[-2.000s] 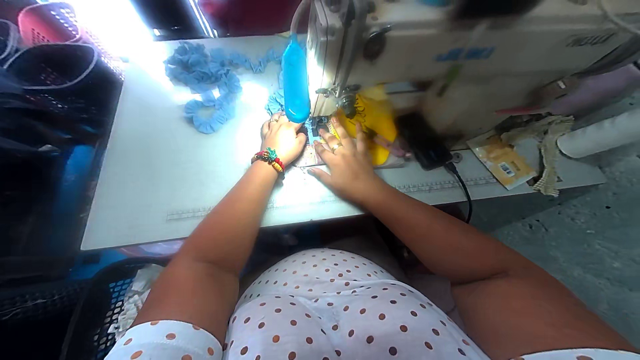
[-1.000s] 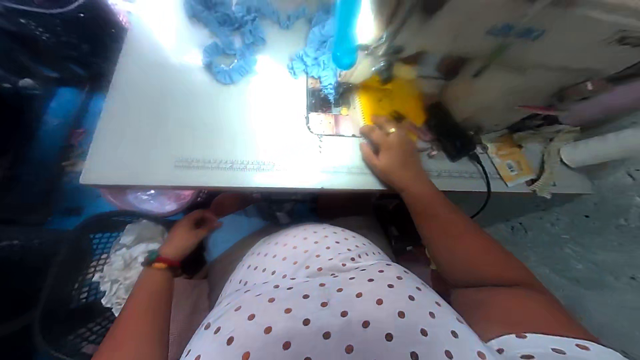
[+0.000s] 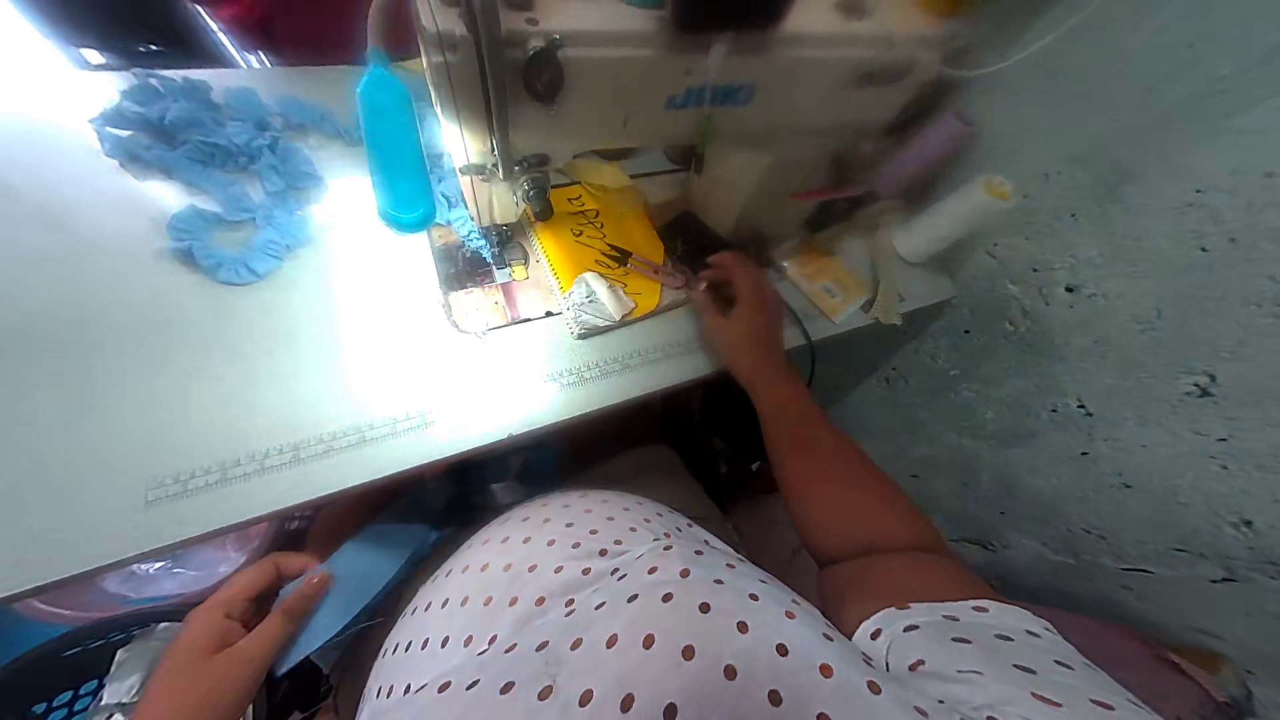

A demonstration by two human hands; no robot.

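Observation:
My left hand (image 3: 240,625), below the table's front edge, pinches a piece of light blue fabric (image 3: 355,590) between thumb and fingers. My right hand (image 3: 740,310) is at the table's right part, its fingers at the handle end of small pink-handled thread snips (image 3: 655,270); whether they grip it is unclear. The snips lie over a yellow spiral notebook (image 3: 600,235) bearing writing. Left of it, gathered blue fabric (image 3: 455,215) runs to the presser foot of the sewing machine (image 3: 620,90). A chain of blue scrunchie-like gathered fabric (image 3: 225,170) lies at the back left.
A bright blue lamp or holder (image 3: 395,150) hangs beside the needle. A white thread cone (image 3: 955,220), a yellow packet (image 3: 825,280) and a dark phone-like object (image 3: 695,240) are at right. A printed ruler (image 3: 290,458) runs along the table front. A dark basket (image 3: 60,660) stands lower left.
My left hand left the needle area for below the table edge and now holds blue fabric. My right hand has moved right, from beside the needle, across the notebook to the snips.

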